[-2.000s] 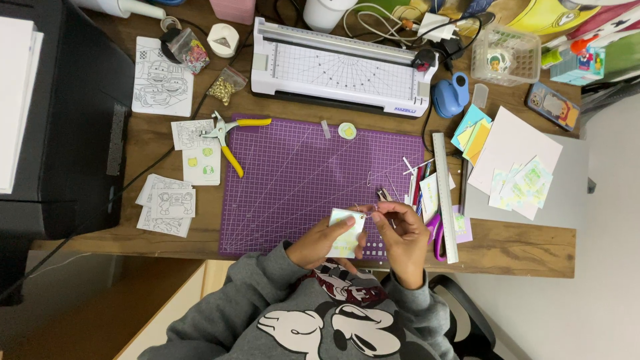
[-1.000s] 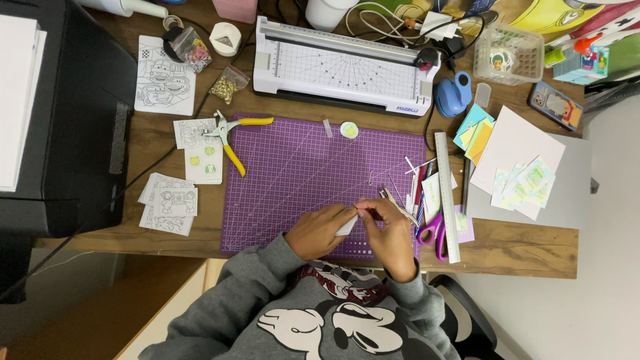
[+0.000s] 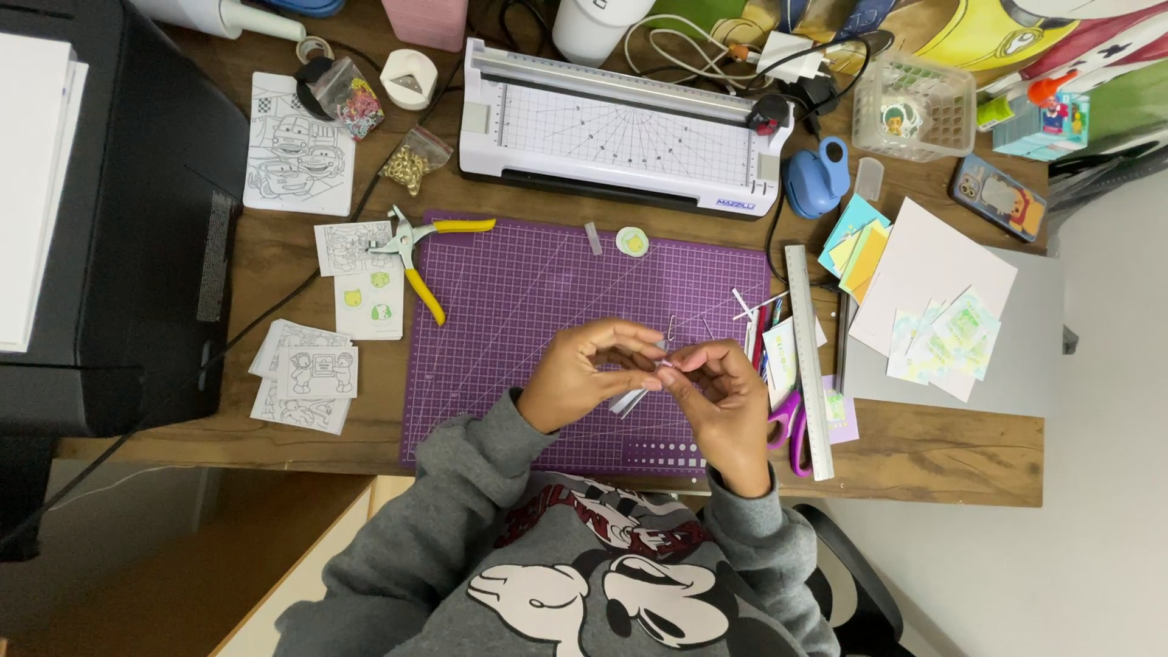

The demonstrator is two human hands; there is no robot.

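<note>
Over the purple cutting mat (image 3: 511, 365), my left hand (image 3: 593, 372) and my right hand (image 3: 725, 397) meet at the fingertips. Between them they pinch a small pinkish piece (image 3: 667, 364), too small to name. Pale strips (image 3: 630, 400) show just below the fingers; whether they are held I cannot tell. Eyelet pliers with yellow handles (image 3: 408, 245) lie across the mat's upper left corner. A round paper piece (image 3: 631, 242) and a small clear strip (image 3: 593, 238) rest near the mat's top edge. Purple-handled scissors (image 3: 799, 436) lie partly under a ruler (image 3: 810, 365), right of my right hand.
Behind the mat stands a paper trimmer (image 3: 630, 137), with a blue punch (image 3: 818, 178) beside it. A black printer (image 3: 155, 228) fills the left side. Colouring cards (image 3: 318, 372), a bag of gold eyelets (image 3: 415, 162), pale card sheets (image 3: 922, 274) and a phone (image 3: 997, 197) lie around.
The small light card seen between my hands two seconds ago is no longer plainly visible there. My hands have come together around the small pinkish piece.
</note>
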